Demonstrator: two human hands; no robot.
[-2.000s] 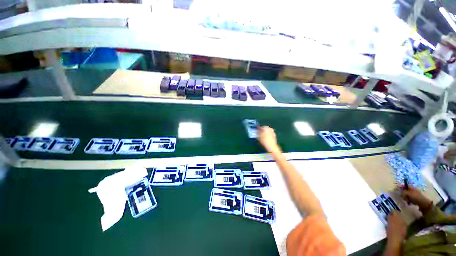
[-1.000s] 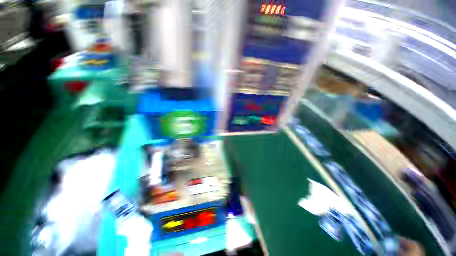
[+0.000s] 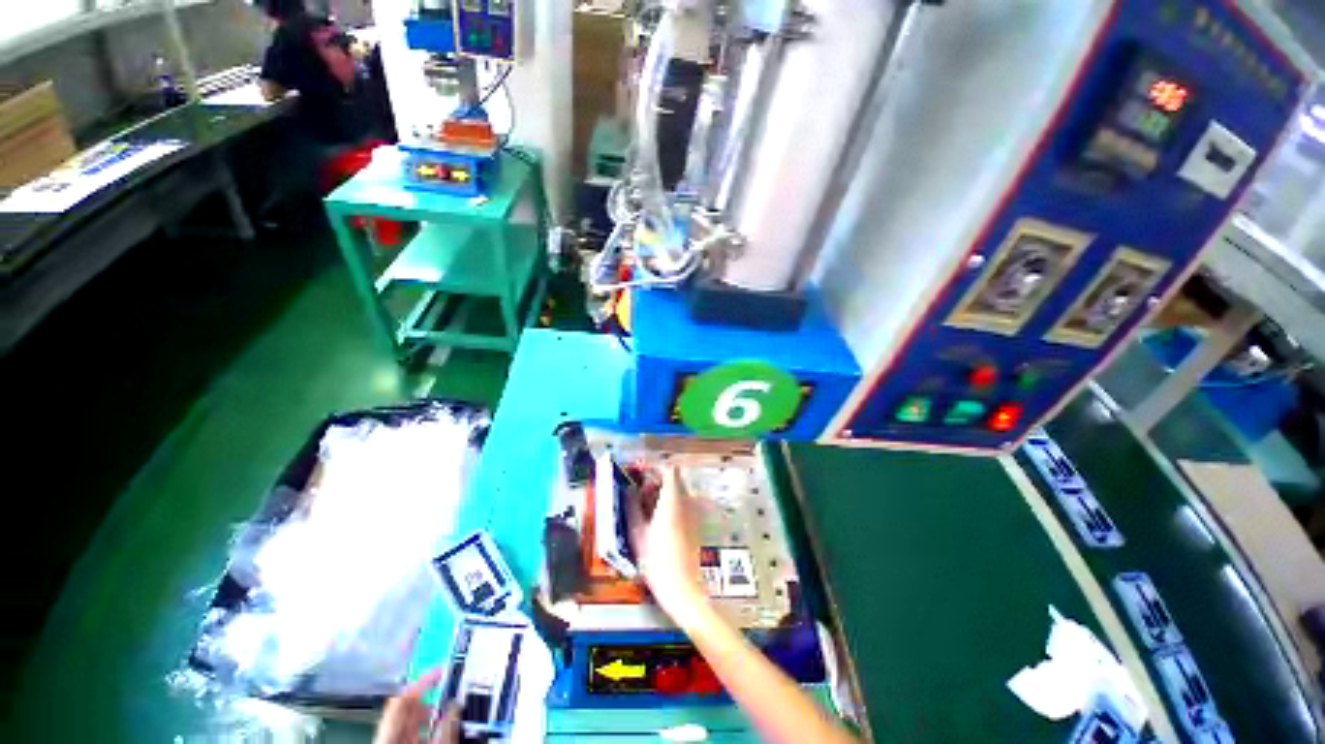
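My right hand [image 3: 664, 531] is inside the press, with its fingers at the right side of an upright panel [image 3: 612, 509]. The panel stands in the orange-brown fixture [image 3: 593, 560] with black clamps. The fingertips are partly hidden behind the hand. My left hand [image 3: 417, 715] is cut off by the bottom edge, with its fingers on the left edge of a pale-rimmed panel [image 3: 485, 672]. Another panel [image 3: 477, 573] lies just beyond it on the turquoise table. The blue press head [image 3: 741, 334] with a green "6" is above the base plate [image 3: 756, 494].
A black-lined box of clear film [image 3: 349, 552] is on the floor at left. The control panel [image 3: 1075, 233] rises at right. The conveyor [image 3: 1119, 581] carries panels, beside a white cloth [image 3: 1078, 672]. A person [image 3: 313, 66] is at the far left.
The view has swung left from the conveyor to the press. My right hand, earlier placing a panel over the belt, is now at the fixture. My left hand has come into view at a panel.
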